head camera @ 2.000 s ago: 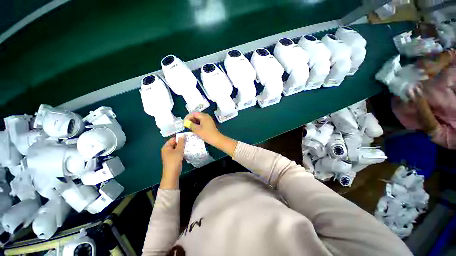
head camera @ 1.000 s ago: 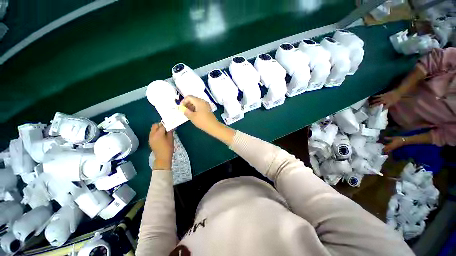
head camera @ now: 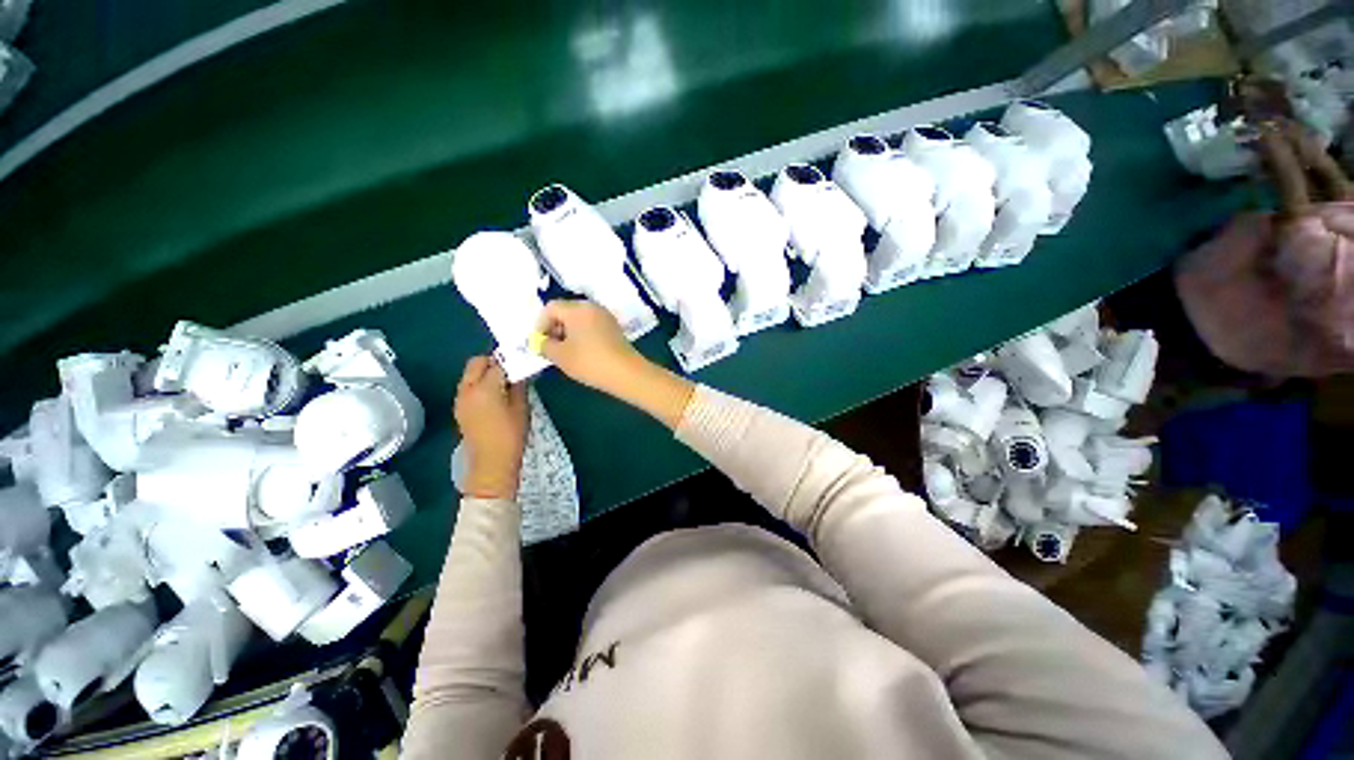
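Note:
A white security camera (head camera: 502,282) lies at the left end of the row, its lens not visible and its base toward me. My left hand (head camera: 492,420) holds it at the near end of the base. My right hand (head camera: 582,339) is at the base's right side, fingertips pinched against it, with a yellow spot at the fingertip; whether a label is between them is too small to tell. A label sheet (head camera: 548,472) with small printed marks lies beside and partly behind my left hand. Another camera (head camera: 590,256) stands just right of it, lens facing away from me.
Several white cameras (head camera: 747,245) continue the row to the right along the green conveyor's pale edging (head camera: 371,290). Jumbled cameras (head camera: 193,490) fill the left bench end. More cameras (head camera: 1025,423) are piled below the bench at right. A person in pink (head camera: 1262,290) works at far right.
The leftmost camera has been turned so its lens no longer shows, with my left hand moved from the sheet to its base. My right hand has stayed near it. The coworker's arms have moved.

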